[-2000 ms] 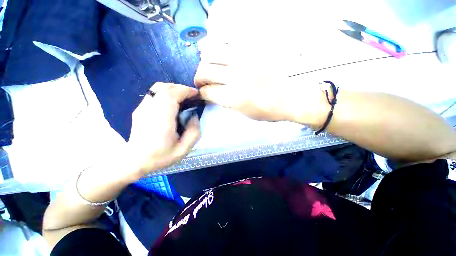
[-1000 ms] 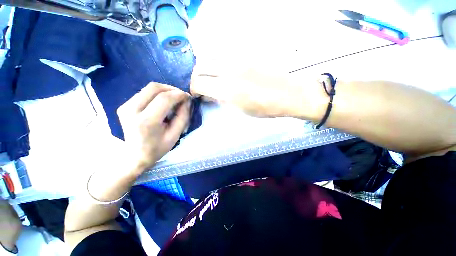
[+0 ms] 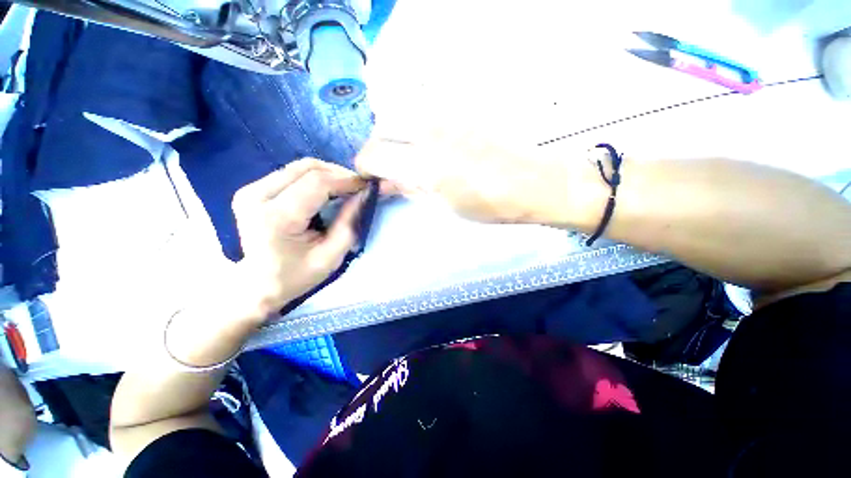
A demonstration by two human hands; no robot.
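Note:
A dark navy denim panel (image 3: 252,121) lies on the white table left of and below the machine's grey-blue cylinder (image 3: 338,67). My left hand (image 3: 303,224) pinches a dark edge of navy cloth (image 3: 367,219), which runs down past my palm towards the ruled strip. My right hand (image 3: 448,173) meets it at the fingertips and holds the same edge; its fingers are washed out by glare. The exact fold between the fingertips is hidden.
The sewing machine head (image 3: 205,28) is at the top left. Blue and pink snips (image 3: 700,63) lie at the upper right. A ruled strip (image 3: 467,288) lines the front table edge. Stacked navy pieces (image 3: 103,84) lie left. A blue basket (image 3: 317,353) is below. Part of another person's arm (image 3: 13,415) shows lower left.
The view has shifted, showing more of the machine head and the arm at lower left. My left hand has turned slightly, and a longer dark cloth edge now shows beneath it. Both hands keep their pinch.

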